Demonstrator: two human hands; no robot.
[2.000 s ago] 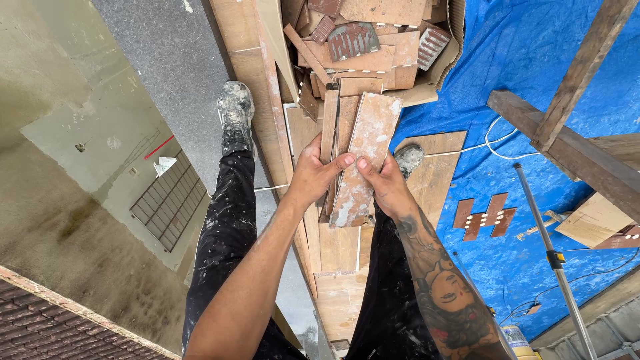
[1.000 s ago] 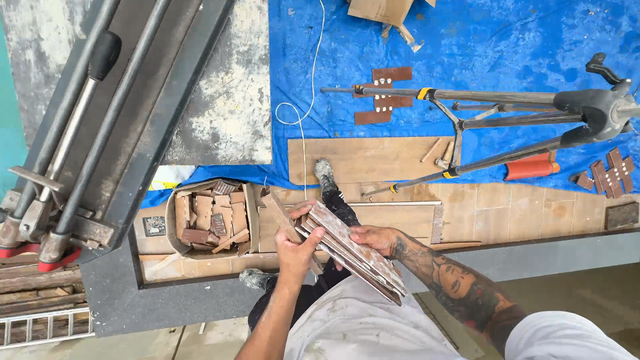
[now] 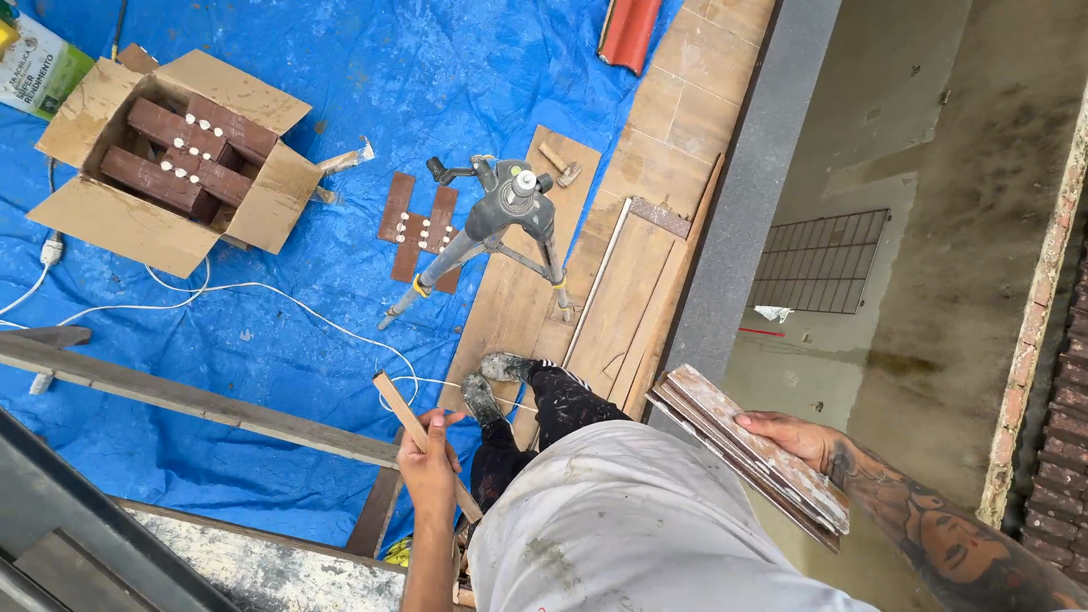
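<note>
My left hand (image 3: 430, 463) is closed around a narrow strip of wood-look tile (image 3: 395, 398), which slants down toward my shirt. Out to the right, my right hand (image 3: 786, 438) grips a stack of cut tile pieces (image 3: 748, 450); their backs are smeared with whitish mortar. The fingers that lie under the stack are hidden. Between the hands are my stained shirt and my legs, with dusty shoes on the wood-look tile floor.
A tripod (image 3: 518, 191) stands ahead, near a hammer (image 3: 561, 164). Beyond, an open cardboard box (image 3: 268, 197) of brown tile pieces sits on the blue tarp (image 3: 340, 93). A grey stone ledge (image 3: 756, 170) borders a drop on the right. A white cable (image 3: 319, 316) crosses the tarp; a timber beam (image 3: 195, 399) lies left.
The hands have moved apart: the narrow strip is now away from the stack, which the right hand alone holds. The view has turned a lot, bringing the open box into sight.
</note>
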